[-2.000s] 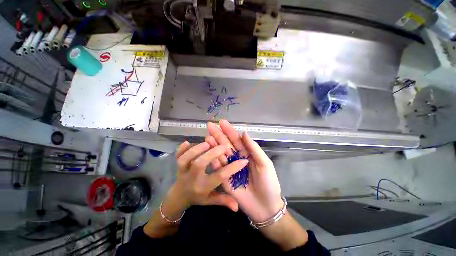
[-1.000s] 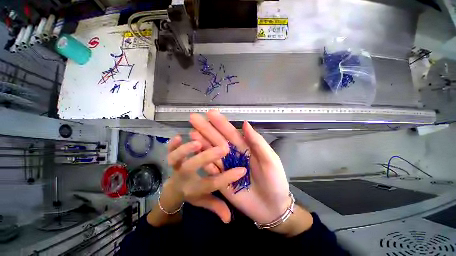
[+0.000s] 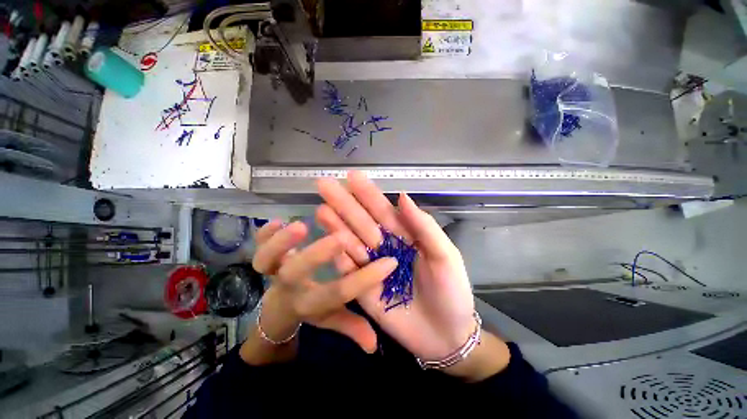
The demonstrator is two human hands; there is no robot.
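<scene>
Many short dark-blue wire pieces (image 3: 397, 274) lie bunched in the palm of my right hand (image 3: 434, 303). That palm faces up, with its fingers over the front of the ruler edge. My left hand (image 3: 315, 282) is beside and partly over it, fingers apart. One of its fingertips touches the wire pieces, and it grips nothing that I can see. More loose blue pieces (image 3: 350, 131) lie scattered on the grey metal tray (image 3: 459, 123) beyond my hands.
A clear bag of blue pieces (image 3: 573, 123) lies at the tray's right. The white cover (image 3: 123, 151) at left bears red and blue wire bits and a teal roll (image 3: 115, 74). A dark mechanism (image 3: 282, 53) stands behind the tray. Red (image 3: 185, 292) and black coils (image 3: 235, 290) are lower left.
The camera view has shifted, so the tray sits higher in the picture. My left fingers have moved slightly over the wire pieces, which remain in my right palm.
</scene>
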